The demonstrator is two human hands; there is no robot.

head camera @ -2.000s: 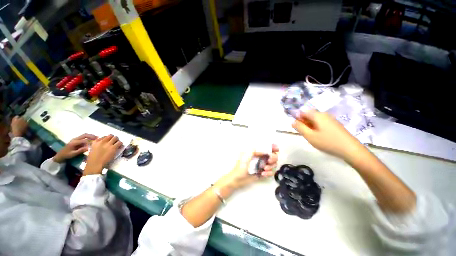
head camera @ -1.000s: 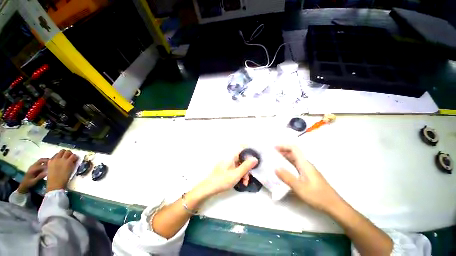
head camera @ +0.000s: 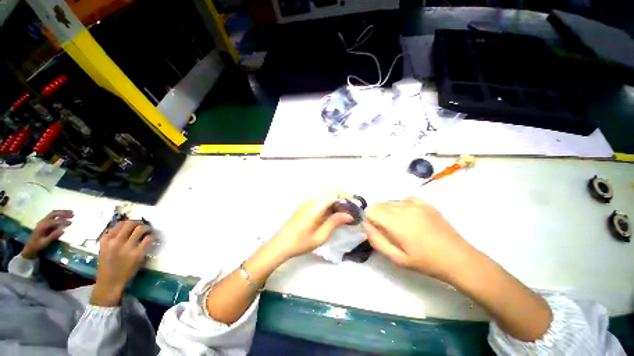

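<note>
My left hand (head camera: 309, 224) holds a round black unit (head camera: 346, 208) between thumb and fingers above the bench. My right hand (head camera: 417, 231) meets it from the right, its thumb and fingertips closed at the unit's right edge; what exactly they pinch is hidden. A pale, thin sheet or bag-like piece (head camera: 335, 247) shows below the hands, blurred. Black rings (head camera: 359, 252) lie on the bench beneath, partly covered by it and by my hands.
A dark disc (head camera: 420, 167) and an orange-handled tool (head camera: 448, 170) lie behind my hands. Two housings with tan rings (head camera: 600, 188) are far right. Clear bag (head camera: 340, 110) and black compartment tray (head camera: 514, 80) are behind. Toggle-clamp fixture (head camera: 104, 163) and a neighbouring worker's hands (head camera: 122, 254) are left.
My right hand came from the bag area to the unit in my left hand. The pale piece has shifted left, under my hands. The view has turned right since the first frame.
</note>
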